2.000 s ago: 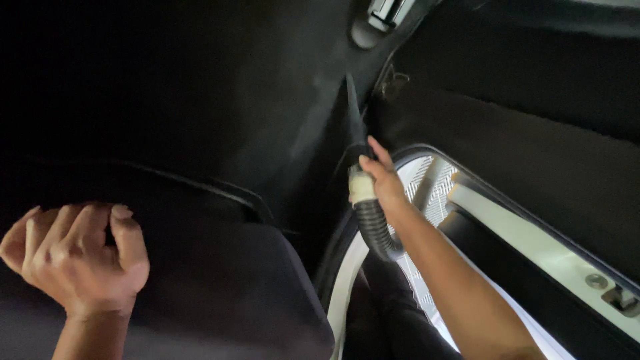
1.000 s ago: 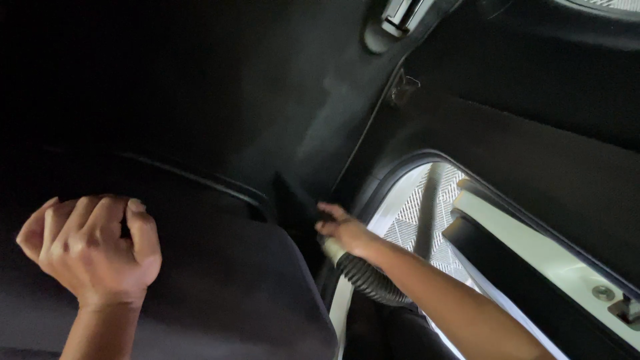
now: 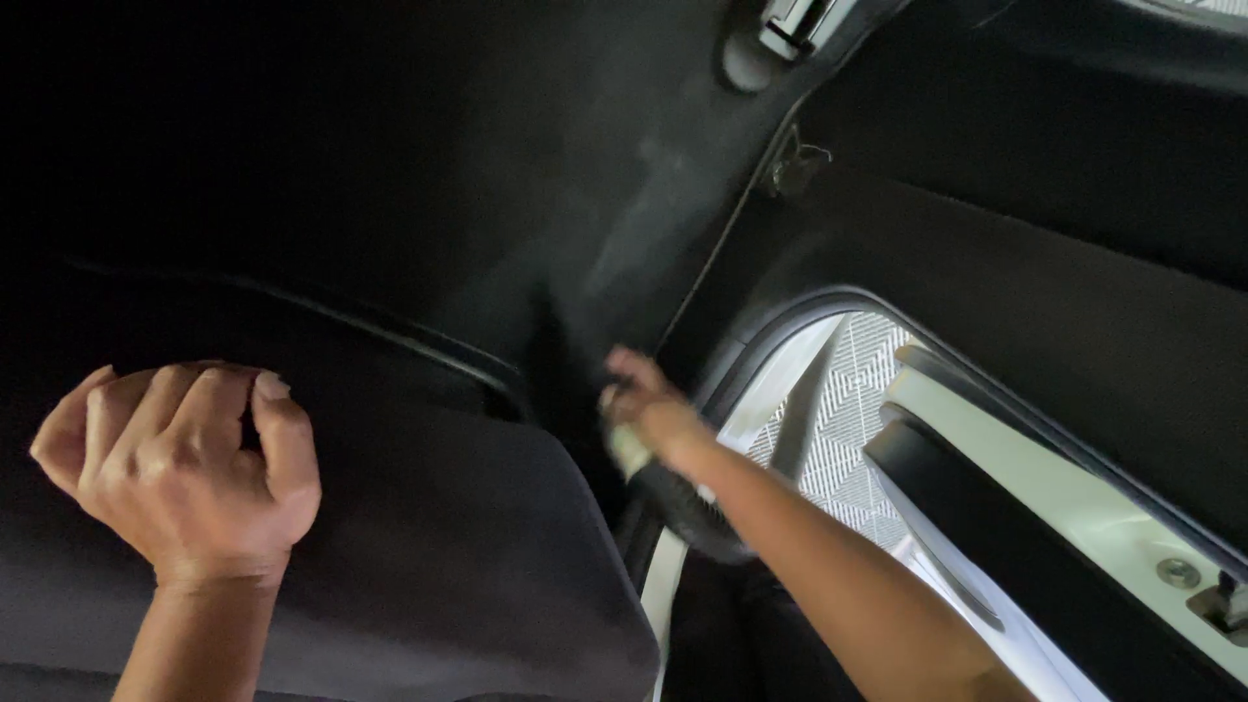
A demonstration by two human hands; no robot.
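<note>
My right hand [image 3: 651,405], blurred, grips the vacuum hose [image 3: 687,512] near its pale collar, beside the dark seat edge and the door opening. A dark crevice nozzle [image 3: 548,327] reaches up and left from the hand toward the dark carpeted surface [image 3: 624,195]; its tip is hard to make out. At the left, my left hand [image 3: 190,468] is over the dark fabric car seat [image 3: 419,546], its fingers curled and their tips turned out of sight. No object shows in it.
An open car door [image 3: 1053,468] with a pale metal edge stands at the right. Patterned flooring [image 3: 853,419] shows through the doorway. A metal belt fitting [image 3: 799,29] is at the top, with a thin loose wire or thread [image 3: 804,156] below it.
My right hand has moved down and left with the hose, and the nozzle has swung from near the belt fitting toward the seat. My left hand stays curled over the seat.
</note>
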